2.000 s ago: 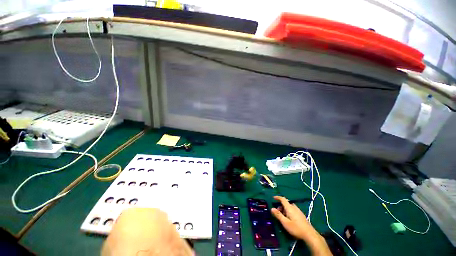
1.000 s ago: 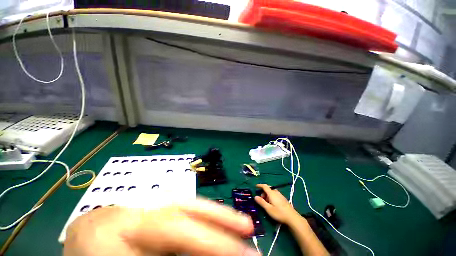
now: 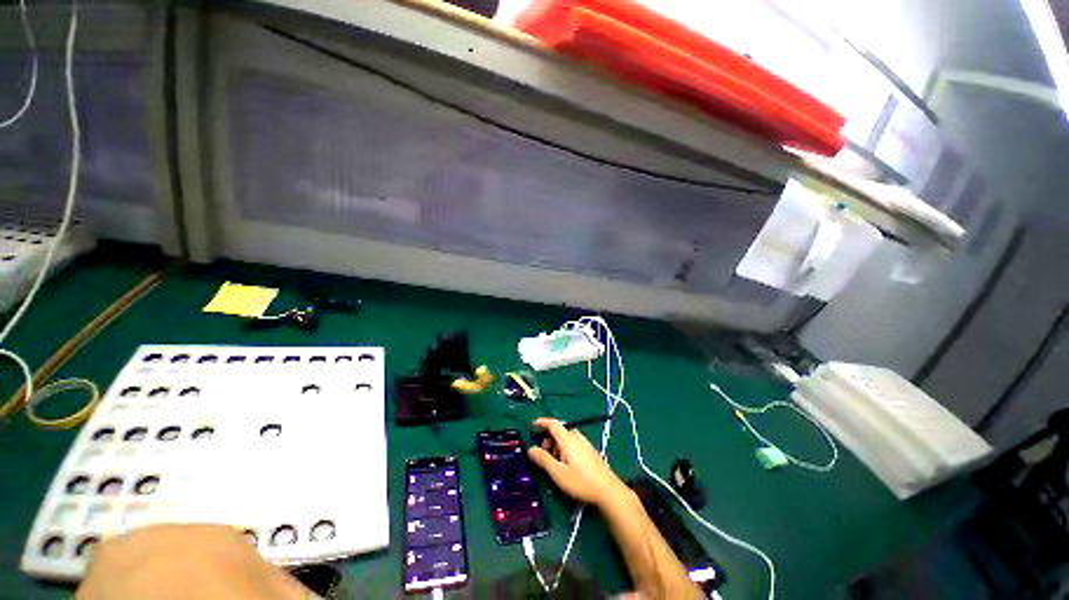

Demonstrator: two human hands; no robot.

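Observation:
Two lit phones, the left phone (image 3: 435, 523) and the right phone (image 3: 512, 485), lie side by side with cables at their lower ends. My right hand (image 3: 574, 464) is at the right phone's upper right edge, fingers bent; whether it holds something small is unclear. A thin dark stick (image 3: 583, 420) lies by its fingertips. My left hand (image 3: 182, 566) is large, blurred and cut off at the bottom, over the front of the white tray (image 3: 235, 469); its fingers are not distinguishable. A dark round item (image 3: 317, 579) shows beside it at the bottom edge.
Behind the phones are a black fixture with a yellow part (image 3: 446, 381) and a white power strip (image 3: 560, 347) with looping cables. A third, black phone (image 3: 674, 533) lies by my right forearm. A yellow tape roll (image 3: 63, 402) is left of the tray; stacked white trays (image 3: 891, 424) are right.
The view has swung right. My left hand, which reached across over the left phone a second ago, is back over the tray's front, uncovering that phone. My right hand stays beside the right phone.

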